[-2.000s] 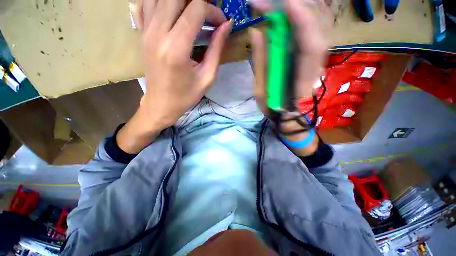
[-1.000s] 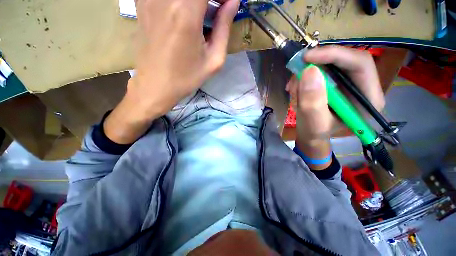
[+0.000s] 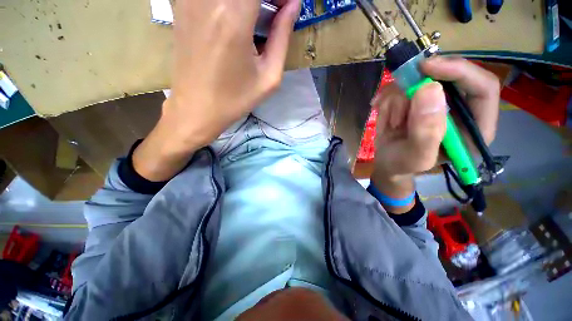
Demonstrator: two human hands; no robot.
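Observation:
My right hand (image 3: 433, 119) is closed around the green handle of the soldering iron (image 3: 458, 147). Its metal barrel points up and left; the tip is cut off by the top edge. My left hand (image 3: 219, 69) pinches a silvery pouch cell (image 3: 266, 15) between thumb and fingers at the top edge, beside the blue PCB panel (image 3: 313, 14). Most of the cell is hidden by the fingers, and the panel is partly cut off. The panel lies on the tan board (image 3: 100, 59).
Blue-handled pliers (image 3: 463, 9) lie at the board's top right. A small blue-labelled tube (image 3: 552, 26) is at the bench edge. A white piece (image 3: 161, 11) lies left of my left hand. Cells (image 3: 6, 88) sit on the green mat. Red packs (image 3: 369, 135) show below the bench.
My right hand first turned the iron from upright to slanting over the panel, then drew it right, away from the panel. My left hand moved slightly left, then stayed at the panel.

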